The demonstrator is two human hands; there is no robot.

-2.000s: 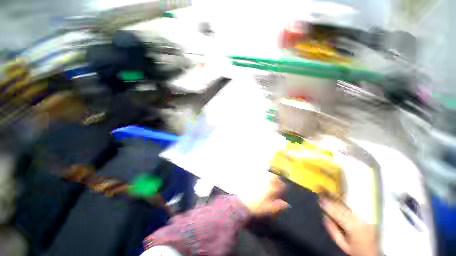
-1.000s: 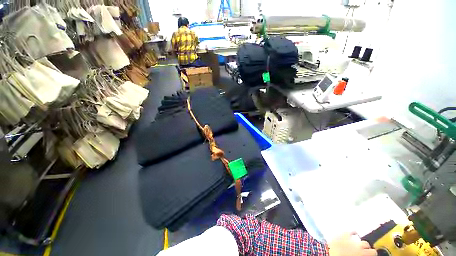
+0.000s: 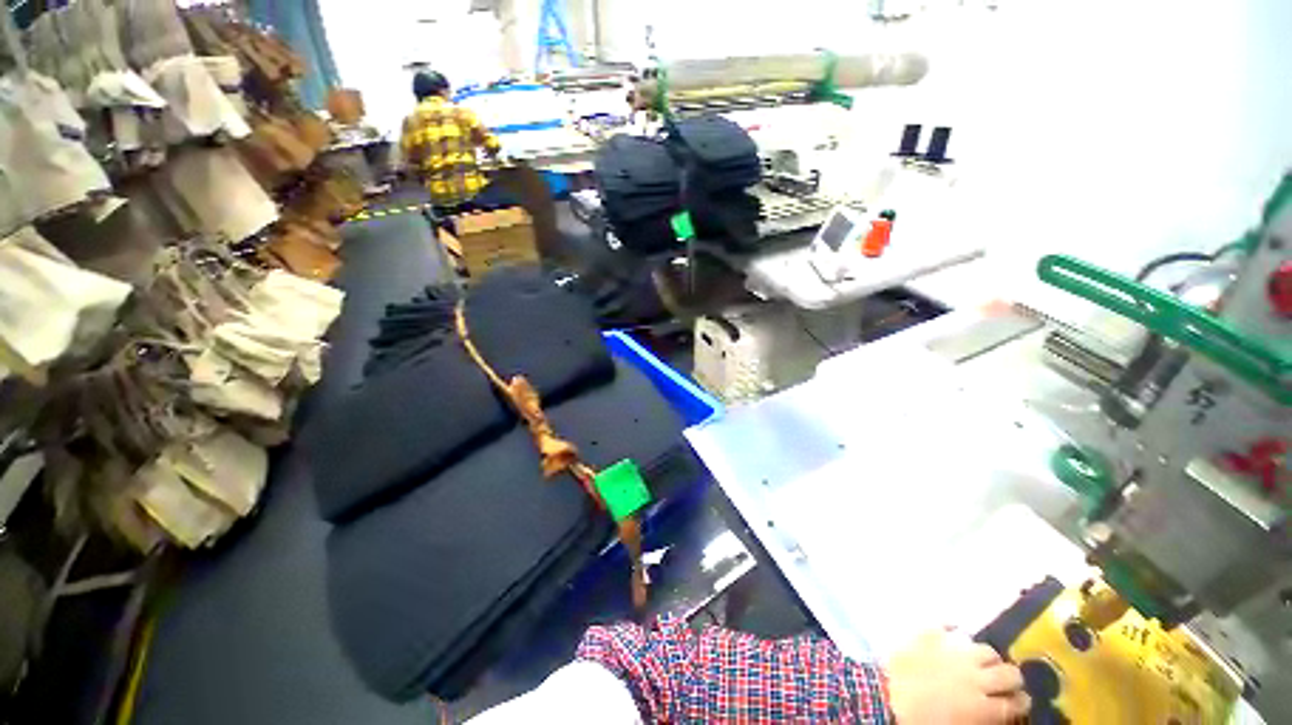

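The yellow clamp plate [image 3: 1134, 659] with round holes and handwritten marks lies under the sewing machine head [image 3: 1204, 425] at the lower right. A black fabric panel [image 3: 1023, 612] shows at the plate's left edge. My left hand [image 3: 956, 683], in a checked sleeve, rests at the left edge of the plate and fabric. Its fingers are bent and bunched; whether they grip the fabric cannot be told. My right hand is out of the picture.
A tied black panel bundle [image 3: 468, 524] with a green ticket [image 3: 621, 489] lies at left beside a blue bin [image 3: 666, 371]. The metal bed [image 3: 794, 475] spans the middle right. Light bags hang far left. A person in a yellow checked shirt [image 3: 446, 149] sits at the back.
Since one second ago the view has turned slightly right, so the plate and machine head show more. Two seconds ago both hands were on the black fabric; the right hand has left the view.
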